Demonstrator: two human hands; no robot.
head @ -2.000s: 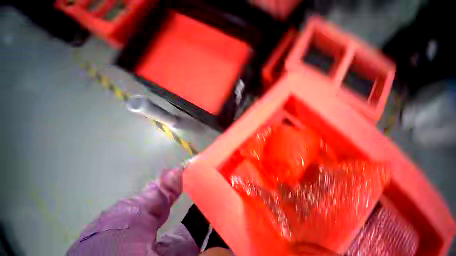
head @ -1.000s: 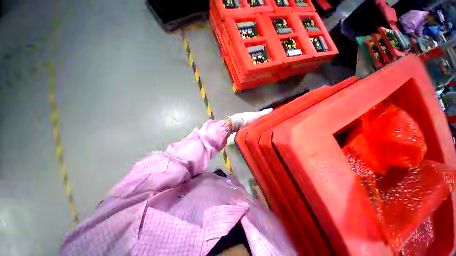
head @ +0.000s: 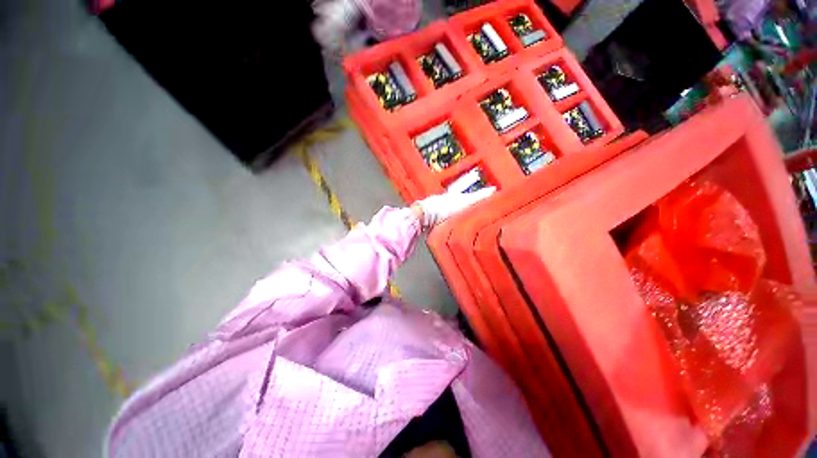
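A stack of red-orange foam trays (head: 573, 282) fills the right side, close to me and tilted. The top tray's pocket holds crumpled, shiny bubble bags (head: 717, 304). My left hand (head: 455, 204), in a white glove, holds the far left edge of the stack. Its fingers lie along the edge and some are hidden by the foam. My right hand is not in view.
Beyond the stack, a red foam tray (head: 466, 98) holds circuit boards in many pockets. A black bin (head: 215, 63) stands at upper left. Another person's sleeve (head: 392, 14) shows at the top. Yellow-black tape (head: 327, 190) marks the grey floor. A cluttered area is at upper right.
The view first swung from a red-lined black bin to the board-filled tray. That tray now looks nearer, beside my left hand. The held stack keeps its place in view; another person's sleeve has appeared.
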